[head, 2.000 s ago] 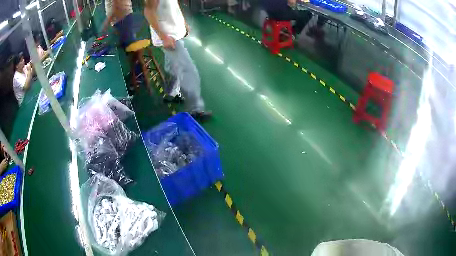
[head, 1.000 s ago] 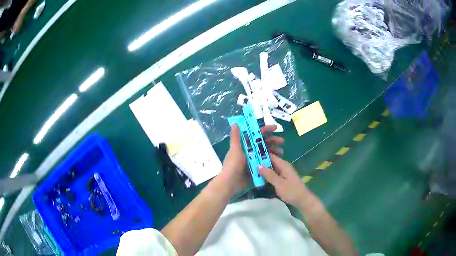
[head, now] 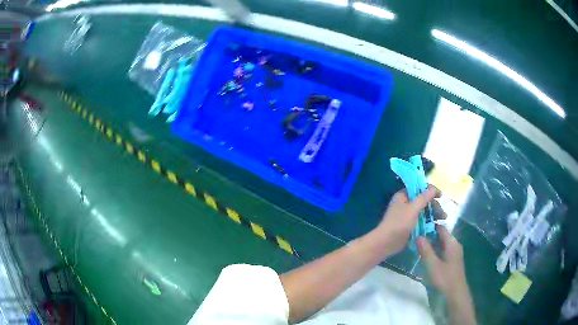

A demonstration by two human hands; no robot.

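My left hand (head: pixel 400 219) is closed around light-blue plastic parts (head: pixel 415 184), which stand up out of the fist. My right hand (head: pixel 443 254) touches the lower end of the same parts, its fingers partly hidden. White plastic parts (head: pixel 525 232) lie in a loose pile on a clear plastic bag (head: pixel 497 184) to the right. A yellow note slip (head: pixel 516 287) lies just below them. A white paper sheet (head: pixel 453 136) lies beyond my hands, with another yellow slip on it.
A blue plastic bin (head: pixel 253 152) with small mixed parts stands left of my hands. More light-blue parts (head: pixel 171 89) lie by a clear bag (head: pixel 149 60) at its left. The bench edge runs below the bin, with green floor and yellow-black tape (head: pixel 234 216) beyond.
The view has swung from the aisle to the bench and then left, so the bin is now central. The light-blue parts are still held, now away from the white pile.
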